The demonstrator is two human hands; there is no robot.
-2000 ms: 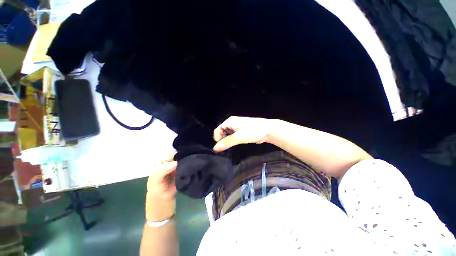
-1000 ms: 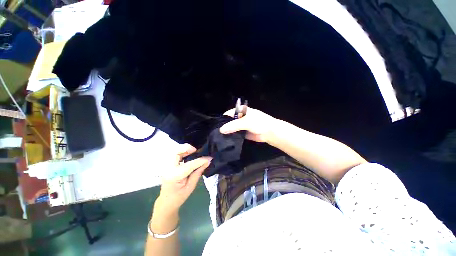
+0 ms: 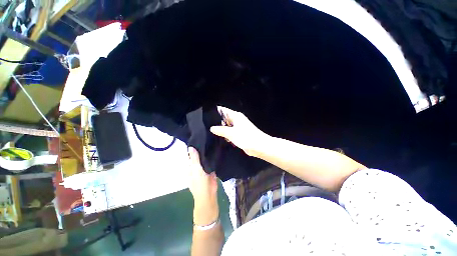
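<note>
A large black garment (image 3: 280, 65) covers the middle of the white table. My left hand (image 3: 202, 176) holds the garment's narrow sleeve end (image 3: 199, 132) from below, its fingers partly hidden by the cloth. My right hand (image 3: 234, 131) is just right of the sleeve end, fingers curled around a small dark tool, likely the thread snips (image 3: 223, 119), with little of it showing. A thin black cord (image 3: 154, 148) curves from the garment onto the white table.
A dark phone (image 3: 111, 137) lies on the white table (image 3: 150, 172) at left, beside a yellow box and papers. More dark garments (image 3: 426, 55) lie at the far right. A white and yellow-green roll (image 3: 16, 157) is at the far left, above green floor.
The view has turned, shifting the table rightward. My left hand has moved from pinching the bunched cloth to holding the sleeve end from below. The silvery snips tips no longer show clearly.
</note>
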